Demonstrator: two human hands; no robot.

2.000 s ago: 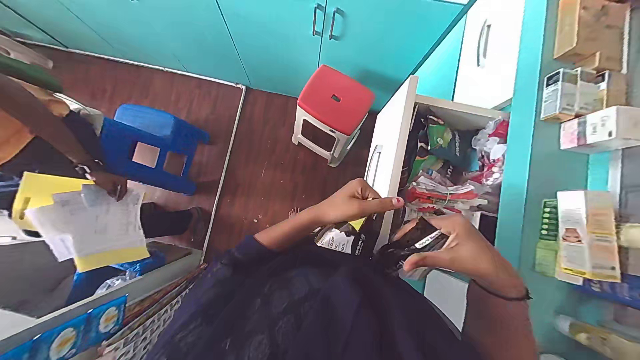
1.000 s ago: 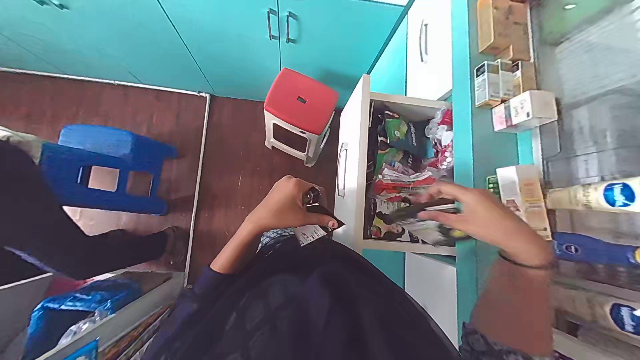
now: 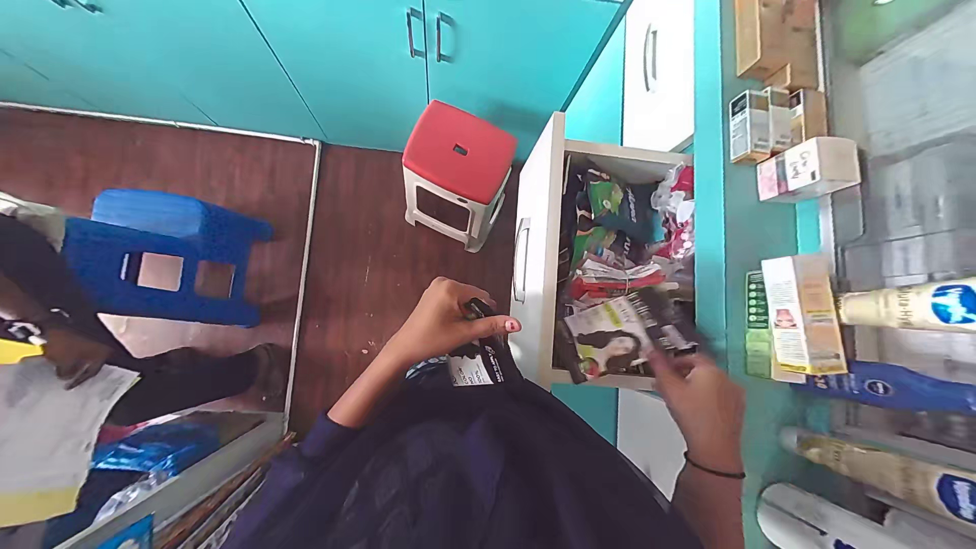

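Observation:
My left hand (image 3: 465, 320) grips a black packet (image 3: 488, 358) with a white printed panel, held close to my dark clothing, left of the drawer. My right hand (image 3: 698, 396), slightly blurred, is at the near right corner of the open white drawer (image 3: 558, 252). Its fingers are on a flat black, white and green printed packet (image 3: 610, 335) with a picture of dark hair. Further back in the drawer lie green and black packets (image 3: 606, 198), red and white packets (image 3: 618, 278) and clear plastic with red items (image 3: 676, 213).
A red-topped stool (image 3: 460, 141) stands left of the drawer, a blue stool (image 3: 168, 252) further left. A person's hand (image 3: 72, 354) is near papers (image 3: 53, 435) at the left edge. Small boxes (image 3: 808, 168) and cream tubes (image 3: 907, 305) line the right-hand counter and shelves.
My right hand was held near my body beside the drawer, then over the drawer; now it is at the drawer's near right corner with a packet. The other person's papers are in view again.

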